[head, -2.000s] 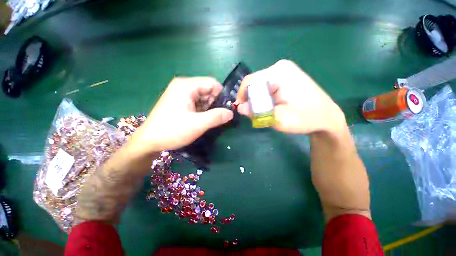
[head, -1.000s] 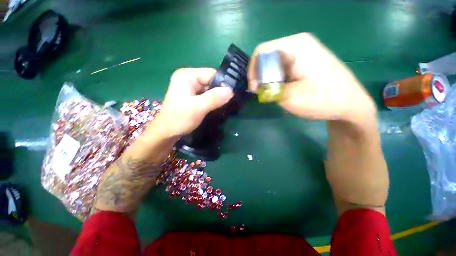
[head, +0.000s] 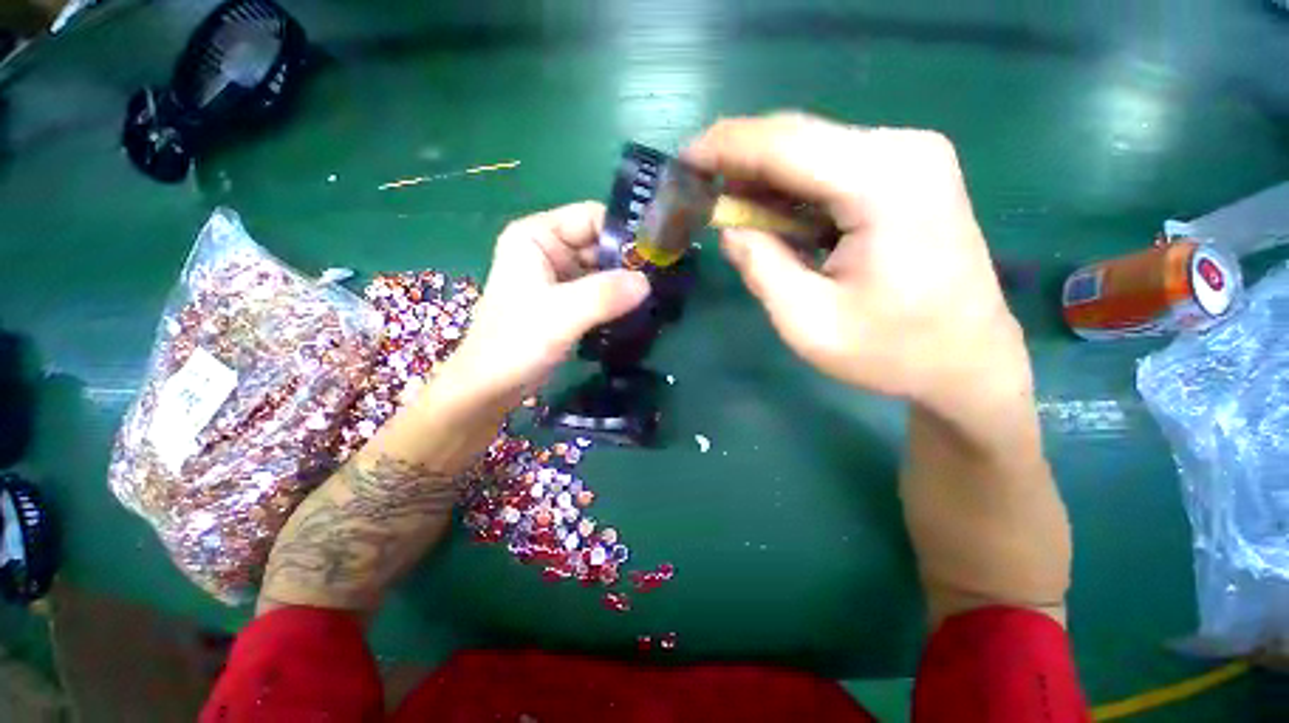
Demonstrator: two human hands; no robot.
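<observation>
My left hand [head: 554, 300] holds a black fan unit [head: 632, 322] upright at the centre, slotted part up and rounded base on the green surface. My right hand [head: 877, 254] holds the soft-face mallet [head: 679, 212], slightly blurred. Its yellow face is at the fan's neck, by my left thumb; whether it touches is unclear. A small reddish spot shows at the neck beside the yellow face. Loose shiny red and silvery caps [head: 544, 509] lie in a pile below and behind my left forearm.
A bulging clear bag of caps [head: 255, 410] lies at left. Another fan [head: 233, 64] lies at upper left, a thin yellowish stick [head: 450, 175] near it. An orange can [head: 1138, 293] and a crumpled clear bag [head: 1230, 452] are at right.
The mallet has swung from upright beside the fan to its neck, and its handle now shows. The fan stands more upright. The upper-left fan and stick have shifted right in view.
</observation>
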